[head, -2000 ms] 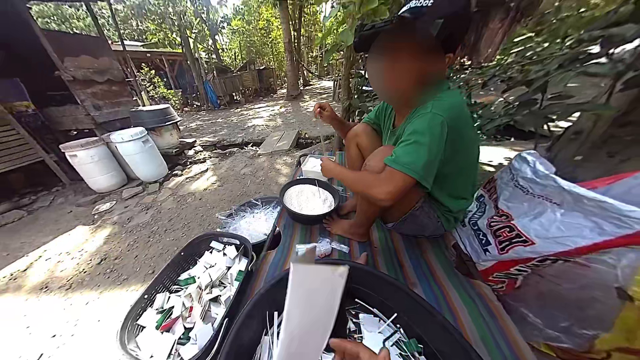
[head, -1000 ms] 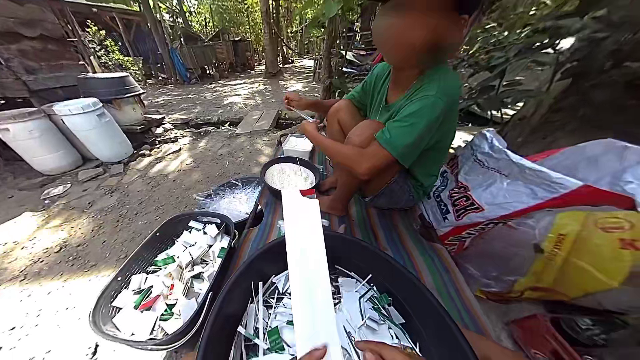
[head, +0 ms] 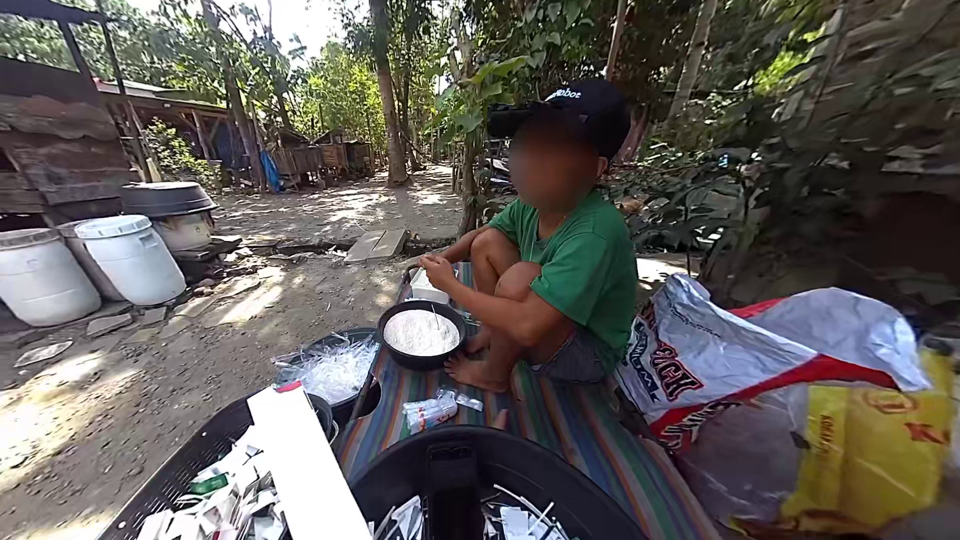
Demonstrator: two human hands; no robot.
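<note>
Neither of my hands is in view. A long white strip, likely paper or card with a red corner, rises from the bottom edge over the black perforated basket; what holds it is hidden. White, green and red pieces fill that basket. Beside it stands a big black basin with white strips and pieces inside, and a dark upright object I cannot identify. Beyond lie a clear plastic packet and a black bowl of white material.
A person in a green shirt sits on the striped mat, hands raised near each other. A basin of clear plastic strips stands left of the mat. Printed sacks lie right. White drums stand far left.
The white strip has moved left, from over the big basin to over the perforated basket. My fingers, seen at the bottom edge before, are out of view. The other person's hands have moved.
</note>
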